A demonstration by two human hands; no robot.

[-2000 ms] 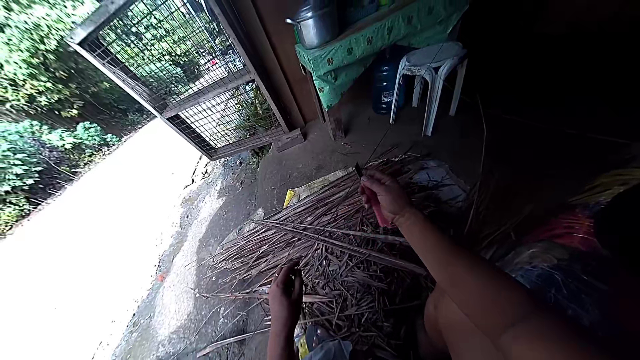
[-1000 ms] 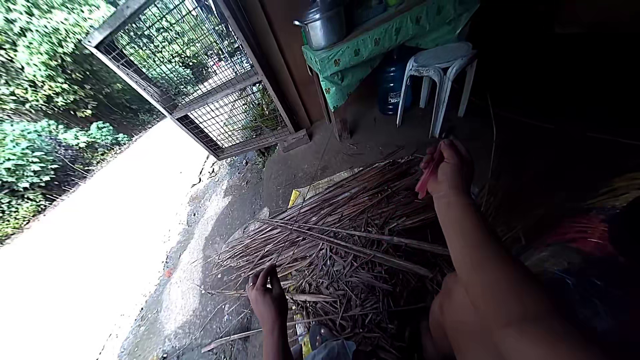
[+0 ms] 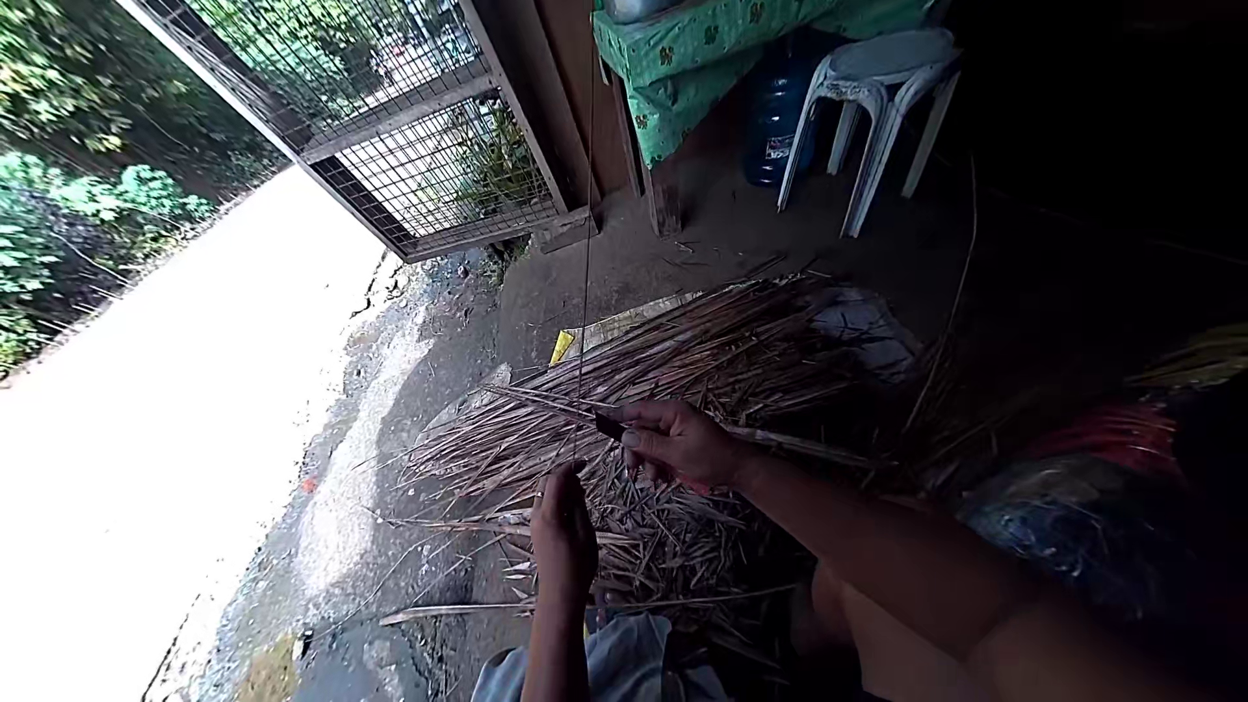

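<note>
My left hand [image 3: 564, 522] is at the lower middle, its fingers curled round the lower end of a long thin strand [image 3: 587, 244] that rises upright past the table leg. Just right of it, my right hand [image 3: 682, 444] grips a small knife with a dark blade [image 3: 609, 426]; a bit of red shows under the palm. The blade lies close to the strand; whether they touch I cannot tell. Beneath both hands spreads a heap of dry brown stalks [image 3: 673, 361], with short cut pieces [image 3: 663, 536] nearer my legs.
A wooden gate with wire mesh [image 3: 429, 127] stands at the upper left beside bright pavement. Behind the heap are a table with a green cloth [image 3: 673, 68], a large blue water bottle [image 3: 775, 127] and a white plastic stool [image 3: 877, 88]. Plastic-wrapped material [image 3: 1072, 517] lies at the right.
My right hand has come down and left, close to my left hand, with the knife in it. A long strand now stands upright from my left hand.
</note>
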